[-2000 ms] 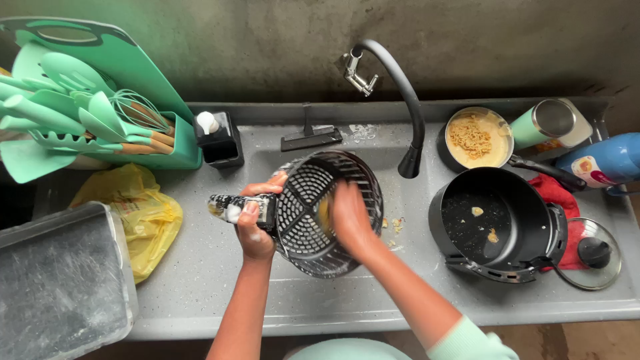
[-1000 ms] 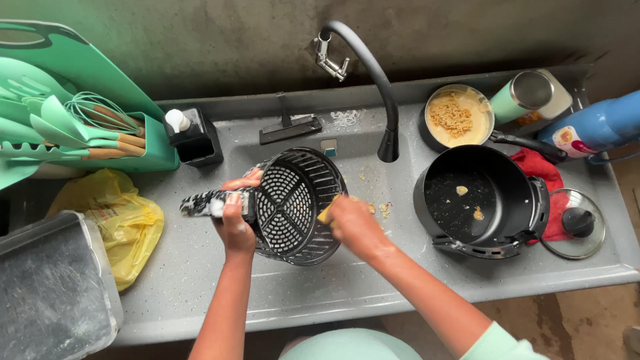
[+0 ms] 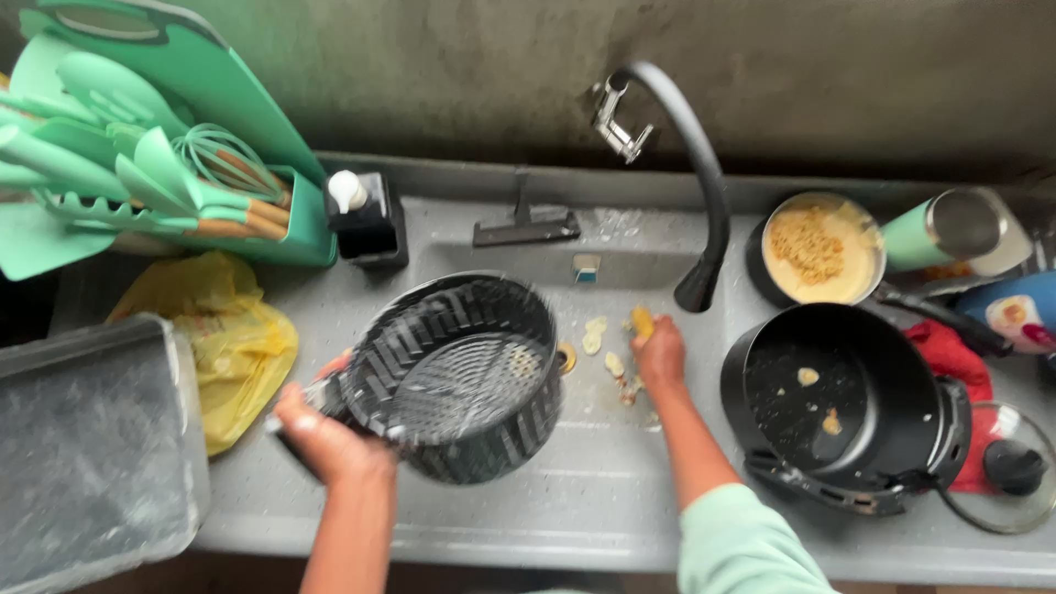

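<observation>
My left hand (image 3: 334, 437) grips the soapy handle of a black perforated air fryer basket (image 3: 462, 379), which is tilted over the left part of the grey sink. My right hand (image 3: 660, 355) is closed on a small yellow sponge (image 3: 643, 322), apart from the basket and a little below the spout of the black flexible faucet (image 3: 701, 280). Food scraps (image 3: 615, 363) lie on the sink bottom between the basket and my right hand. Part of the brass-coloured drain (image 3: 566, 358) shows at the basket's right edge.
At right stand a black air fryer drawer (image 3: 808, 396) with food bits, a saucepan (image 3: 817, 247) with leftovers, a glass lid (image 3: 1006, 495) and a red cloth (image 3: 957, 355). At left are a soap dispenser (image 3: 371, 223), a green utensil holder (image 3: 313, 223), a yellow bag (image 3: 239, 346) and a plastic container (image 3: 186, 429).
My right hand was inside the basket, then at its right rim; now it is away to the right with the sponge. The basket has tipped and moved apart from that hand.
</observation>
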